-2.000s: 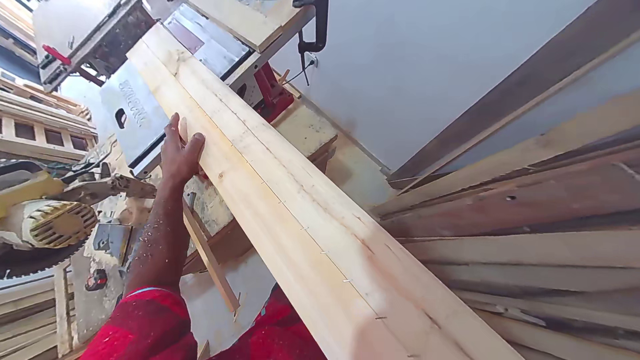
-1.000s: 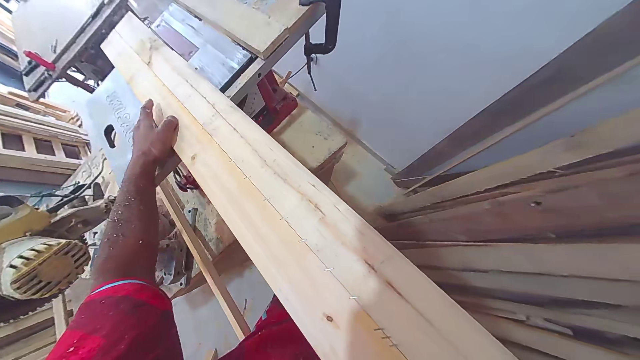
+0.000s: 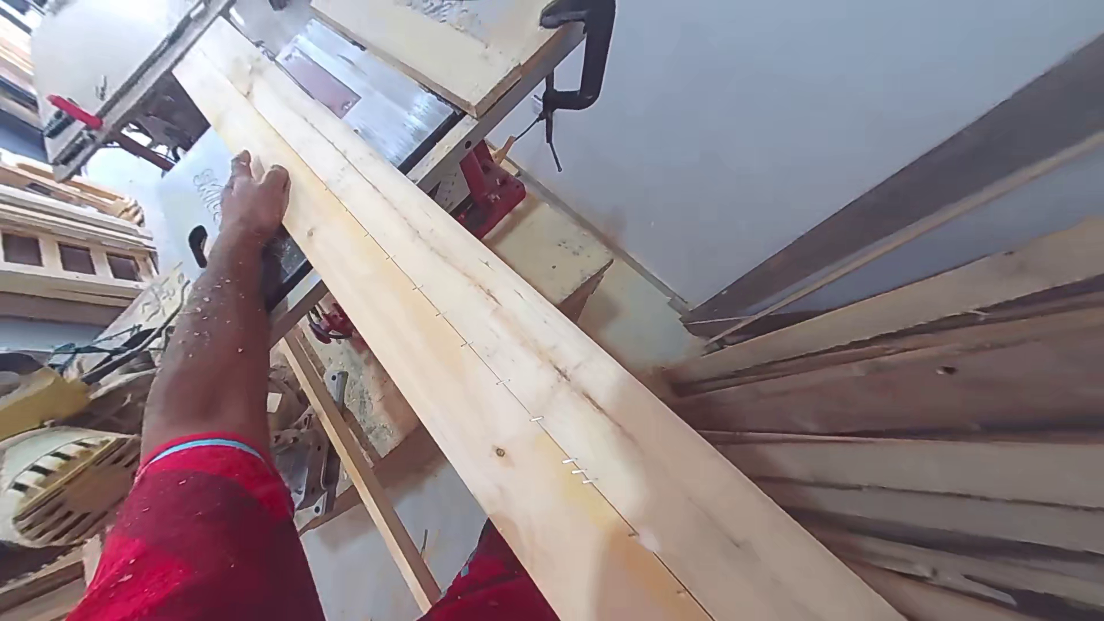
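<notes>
A long pale wooden board (image 3: pixel 431 319) runs diagonally from the upper left to the bottom right. A dark line with short cross marks runs along it, and a small knot shows near its lower part. Its far end lies over a metal machine table (image 3: pixel 366 95). My left hand (image 3: pixel 257 194) rests at the board's left edge, the thumb against it and the fingers pointing forward. Sawdust clings to the forearm. My right hand is out of view; only a bit of red clothing shows at the bottom, beside the board.
A black clamp (image 3: pixel 591 56) grips a wooden piece (image 3: pixel 448 43) at the machine's far right corner. Rough planks (image 3: pixel 897 379) are stacked at the right by the pale wall. A power saw (image 3: pixel 69 487) lies at the lower left, and a narrow wooden strip (image 3: pixel 362 470) slants below the board.
The far end of the board and my left hand stand further toward the upper left than two seconds ago. The hand stays at the board's left edge.
</notes>
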